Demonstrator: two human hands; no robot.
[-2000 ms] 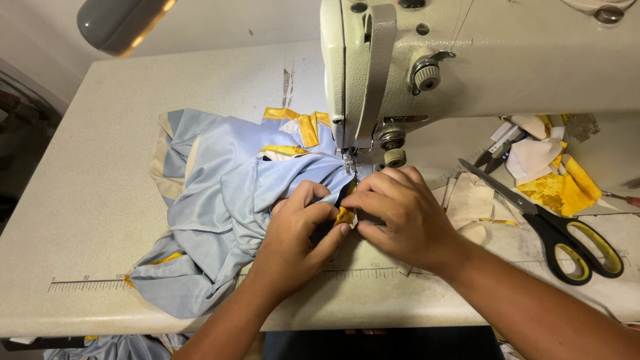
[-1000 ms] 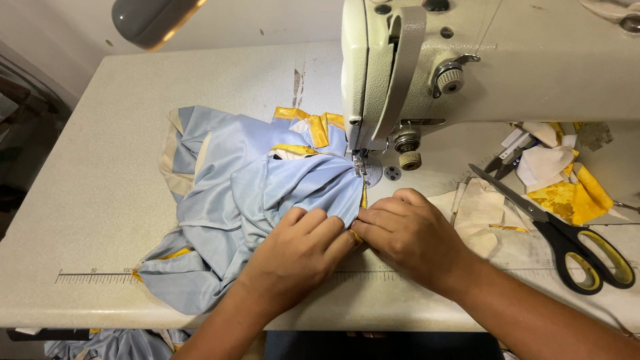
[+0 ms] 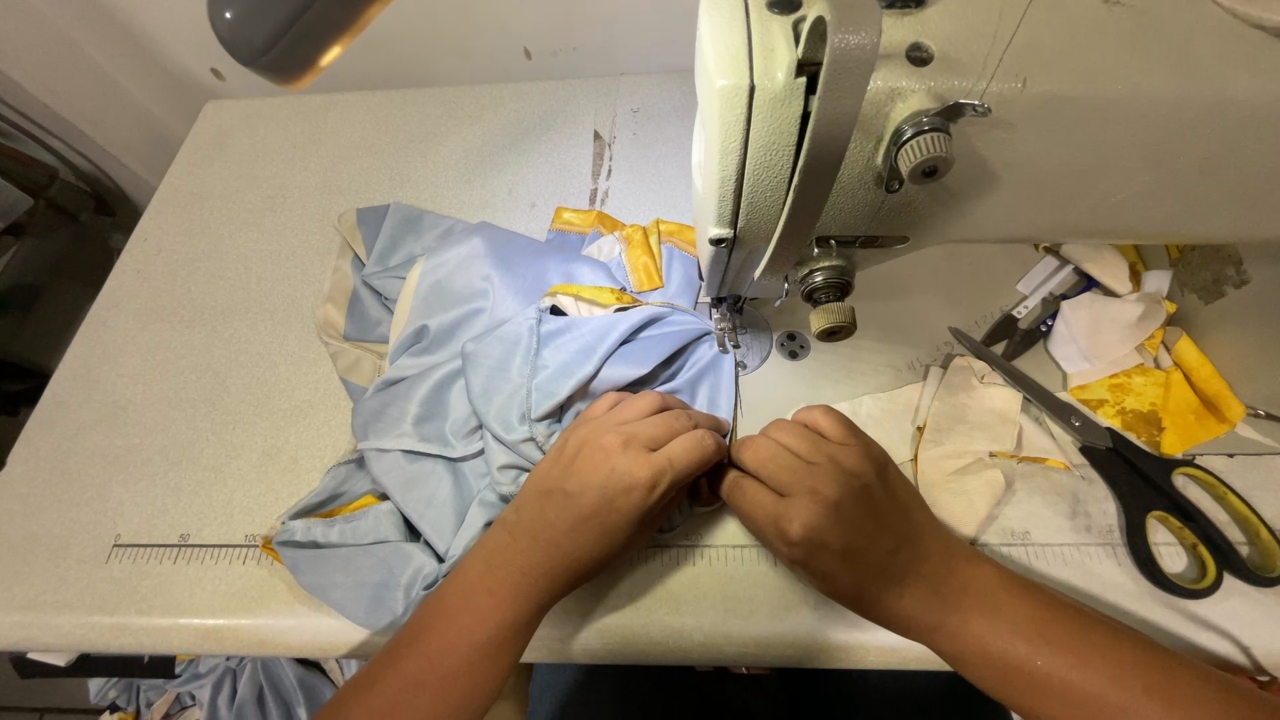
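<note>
A light blue satiny garment (image 3: pixel 450 350) with yellow and cream trim lies bunched left of the sewing machine (image 3: pixel 770 130). One edge of it runs under the presser foot (image 3: pixel 724 325). My left hand (image 3: pixel 630 470) grips the cloth near that edge, fingers curled over it. Touching it on the right, my right hand (image 3: pixel 820 500) pinches the same edge just in front of the foot. The fingertips of both hands and the bit of cloth between them are partly hidden.
Black-and-yellow scissors (image 3: pixel 1110 440) lie at the right on cream fabric scraps (image 3: pixel 965 440). Behind them are yellow scraps (image 3: pixel 1190 385) and small thread snips (image 3: pixel 1035 305). A lamp head (image 3: pixel 290 35) hangs at the upper left. More blue cloth (image 3: pixel 240 690) sits below the table's front edge.
The yellow bit that showed between my fingers two seconds ago is now mostly covered. My left hand has flattened over the cloth, and the edge stretches straighter from the foot to my fingers.
</note>
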